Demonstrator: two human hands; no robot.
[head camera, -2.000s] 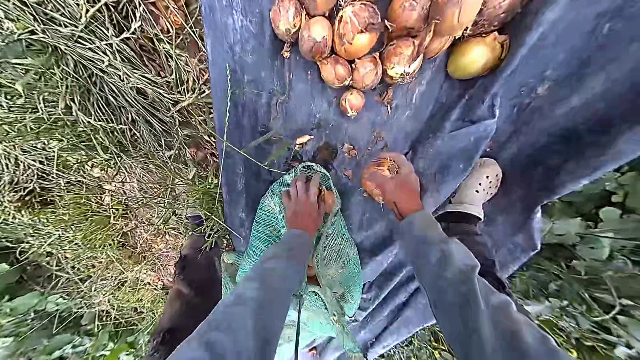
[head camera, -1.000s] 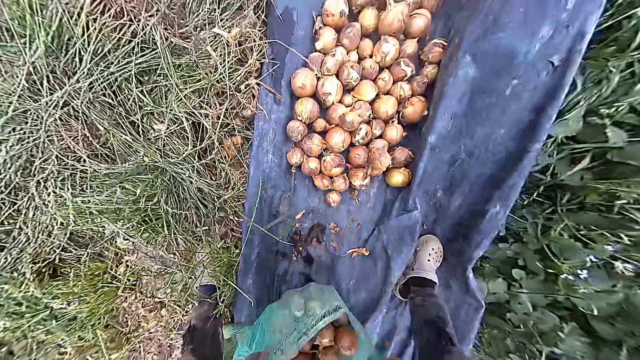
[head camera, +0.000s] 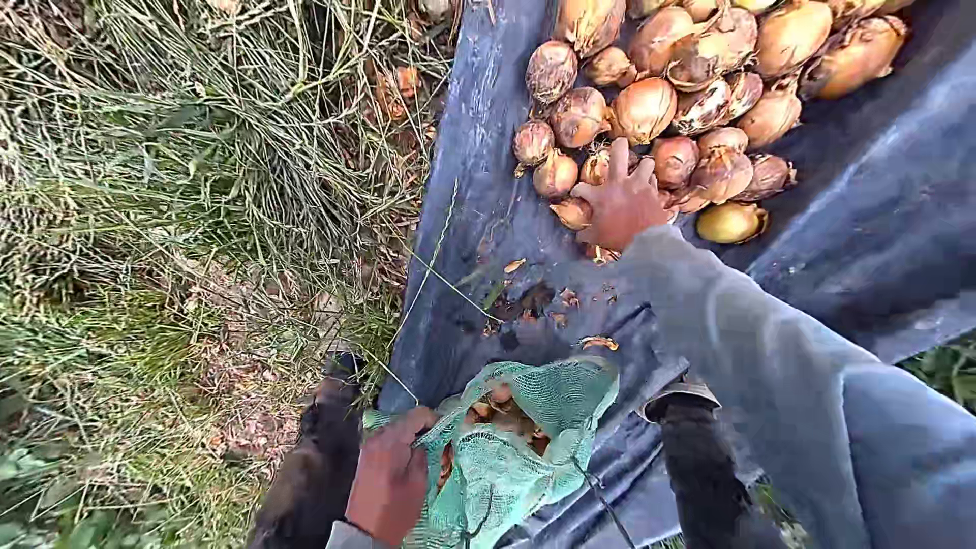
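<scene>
A green mesh sack (head camera: 503, 473) with onions inside stands with its mouth open at the lower middle. My left hand (head camera: 393, 473) grips the sack's rim at its left side. Higher up, my right hand (head camera: 621, 202) lies with spread fingers on small onions at the near edge of a pile of brown onions (head camera: 643, 109); whether its fingers close on one cannot be told. Close by on the right is a yellowish-green onion (head camera: 730, 223). A dark cord (head camera: 606, 507) hangs from the sack.
The pile rests on a dark blue, creased sheet (head camera: 473, 191). Loose onion skins (head camera: 598, 343) and dark debris lie between pile and sack. Dry grass (head camera: 229, 152) borders the sheet on the left. My legs stand either side of the sack.
My right hand, near the sack holding an onion two seconds ago, is now at the pile. My left hand has moved from the sack's mouth to its left rim. The view has shifted.
</scene>
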